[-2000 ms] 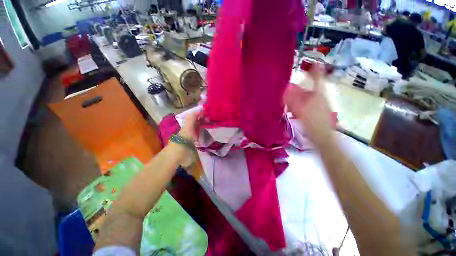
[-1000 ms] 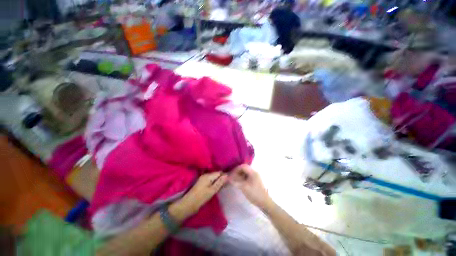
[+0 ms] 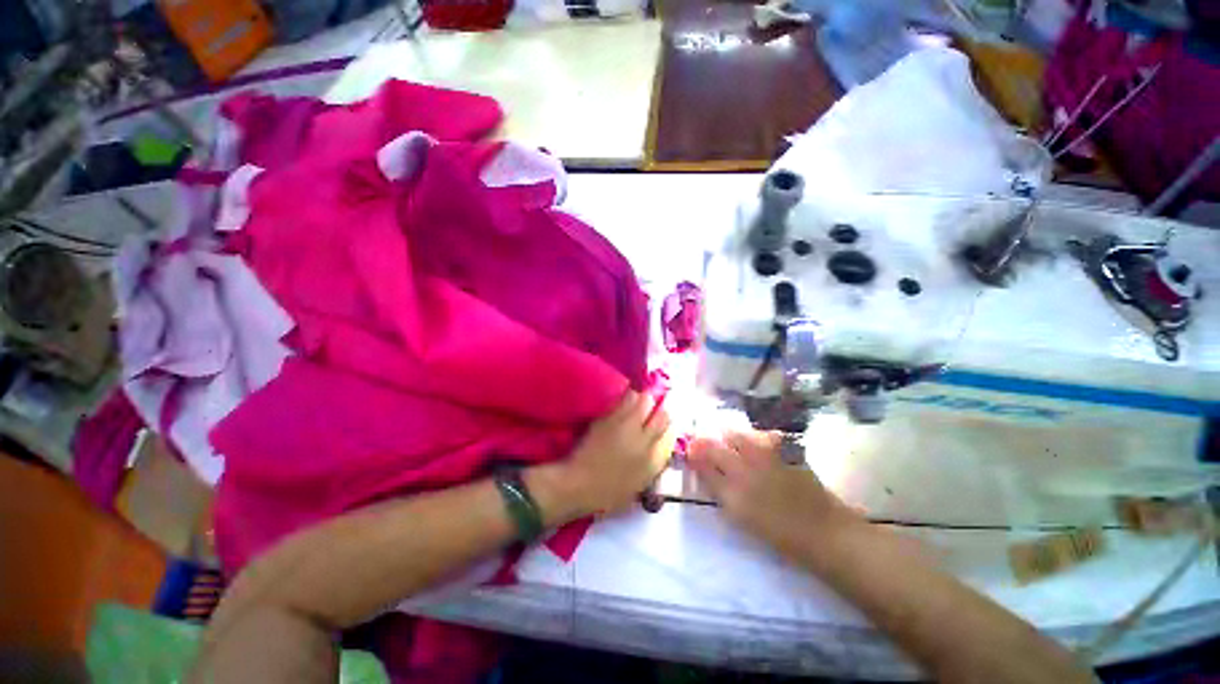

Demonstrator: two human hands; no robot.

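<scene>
A bright pink garment (image 3: 415, 307) lies bunched on the white table left of the sewing machine, with pale lilac inner parts showing at its left. The white machine head (image 3: 963, 361) has a blue stripe and the word JACK. My left hand (image 3: 620, 458) rests on the garment's right edge and holds it beside the lit needle area. My right hand (image 3: 757, 484) is just right of it, fingertips on a small pink edge below the machine head's left end. The needle and presser foot cannot be made out in the glare. A small pink piece (image 3: 681, 315) lies behind, left of the head.
An orange panel (image 3: 54, 575) and green cloth (image 3: 147, 648) are at the lower left. Another machine (image 3: 60, 307) stands at the far left. A white cloth (image 3: 923, 127) lies behind the machine head. A brown panel (image 3: 729, 100) and pink cloth (image 3: 1137, 100) are farther back.
The view has turned toward the machine, which now shows clearly. The garment, raised high at first, is down on the table, and both hands have come to the needle area with its edge.
</scene>
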